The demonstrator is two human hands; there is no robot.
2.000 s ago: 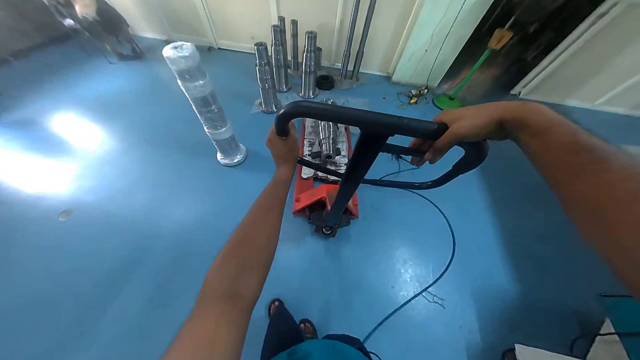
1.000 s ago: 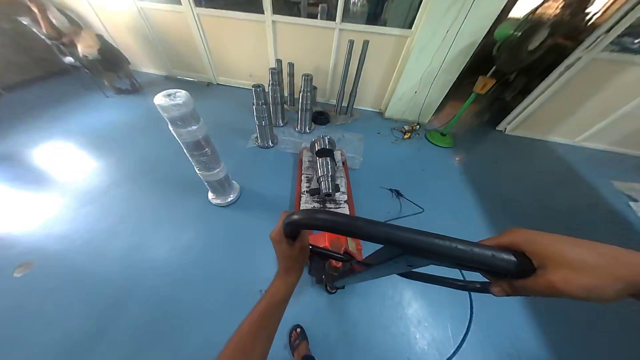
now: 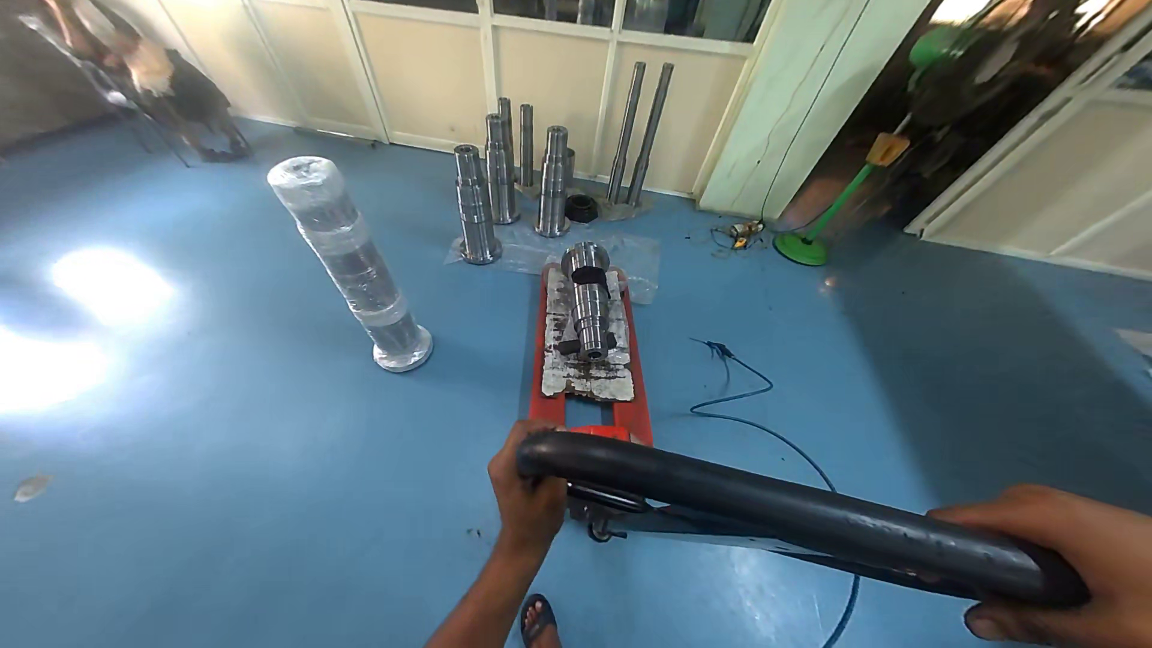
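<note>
My left hand (image 3: pixel 526 495) is closed around the left end of the black handle (image 3: pixel 774 504) of a red pallet jack. The right end of that handle is in the grip of my right hand (image 3: pixel 1071 567), near the lower right edge. Beyond the handle, the jack's red forks (image 3: pixel 637 396) carry a stained white board (image 3: pixel 589 382). A stepped metal shaft (image 3: pixel 591 306) lies on the board, with dark pieces beside its near end and a dark band near its flanged far end. The jack's base is partly hidden behind the handle.
A plastic-wrapped shaft (image 3: pixel 355 270) stands on the floor at left. Several bare metal shafts (image 3: pixel 475 207) stand by the panelled wall, some near plastic sheeting (image 3: pixel 643 261). A cable (image 3: pixel 792 441) crosses the floor at right. A green-based pedestal fan (image 3: pixel 801 249) stands by the doorway. A person sits at upper left.
The handle has come down and nearer, with both hands still on it; it hides more of the jack's near end. The view has tilted up to show more of the wall.
</note>
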